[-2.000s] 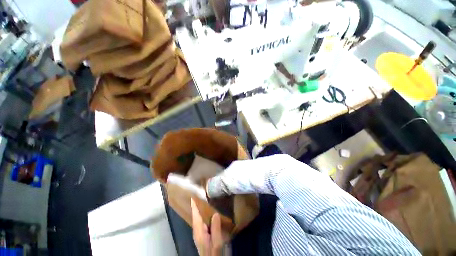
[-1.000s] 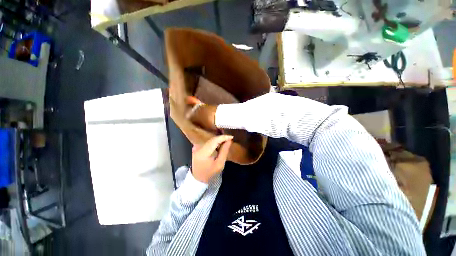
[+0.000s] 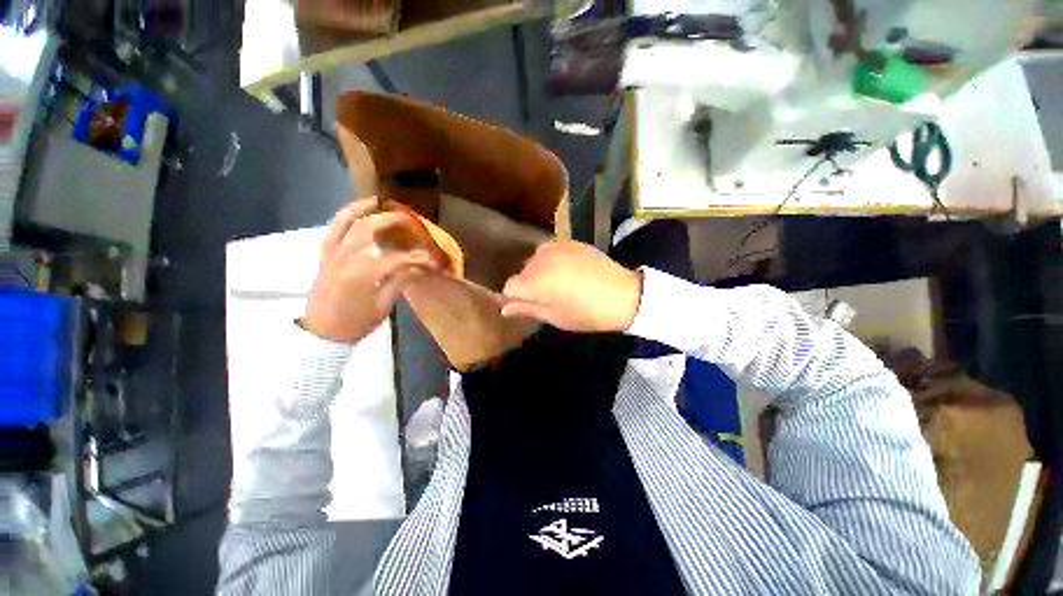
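Observation:
The part-sewn brown bag body point(image 3: 466, 146) is held open in front of my chest, its mouth facing up and its orange-brown inside showing. A greyish-brown piece or pocket shows inside it. My left hand point(image 3: 371, 270) grips the near rim at the left, where an orange-brown edge is folded over. My right hand point(image 3: 571, 288) pinches the same near rim further right. The fingertips of both hands are partly hidden by the rim.
A white machine table point(image 3: 758, 175) at the upper right bears dark scissors point(image 3: 921, 154) and a green cone point(image 3: 892, 77). A white board point(image 3: 367, 431) stands at my left. Brown bag pieces point(image 3: 973, 448) lie at the right. Blue crates point(image 3: 35, 355) are far left.
My right hand has come out of the bag's inside to its near rim. My left hand has moved left and up along the rim. The bag has shifted slightly left.

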